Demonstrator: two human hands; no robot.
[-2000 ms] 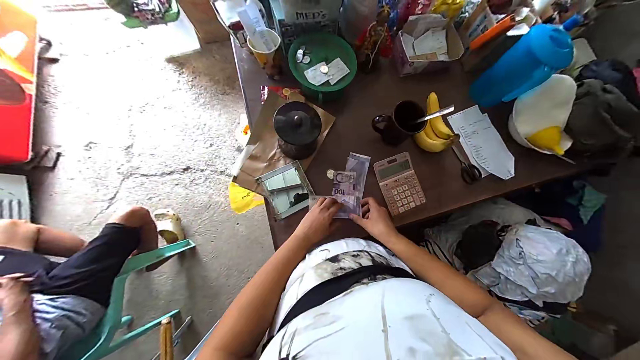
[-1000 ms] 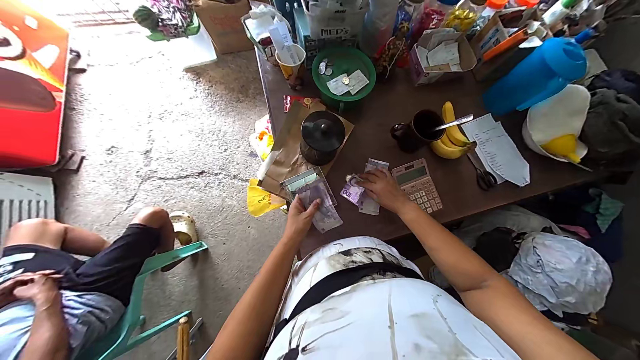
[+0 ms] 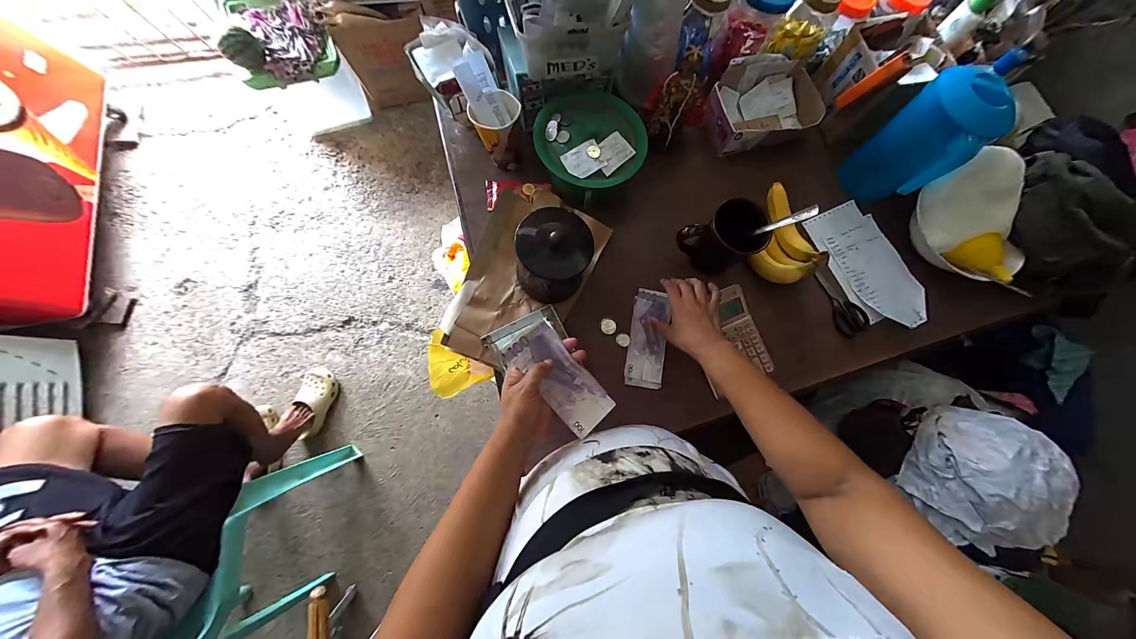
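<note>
My left hand point(image 3: 531, 390) grips purple banknotes point(image 3: 572, 390) at the table's front edge, over a clear-edged flat case point(image 3: 524, 330) whose contents are partly covered. My right hand point(image 3: 690, 315) has its fingertips on the upper right of another small pile of purple banknotes point(image 3: 646, 355) lying on the table; whether it pinches a note is not plain. Two coins point(image 3: 608, 327) lie between the two lots of notes. A calculator point(image 3: 750, 333) sits partly under my right wrist. Behind the case, a dark lidded pot point(image 3: 555, 253) stands on brown paper point(image 3: 484, 311).
Beyond are a green bowl point(image 3: 590, 169) with coins and papers, a dark mug point(image 3: 723, 235) with a spoon, bananas point(image 3: 785, 253), scissors point(image 3: 848, 315), written papers point(image 3: 870, 266) and a blue jug point(image 3: 932, 133). A person sits in a green chair point(image 3: 231, 550) at left.
Two seconds ago both hands were together at one lot of notes near the calculator. They are now apart, the left one farther left with notes in it, and two coins show between them.
</note>
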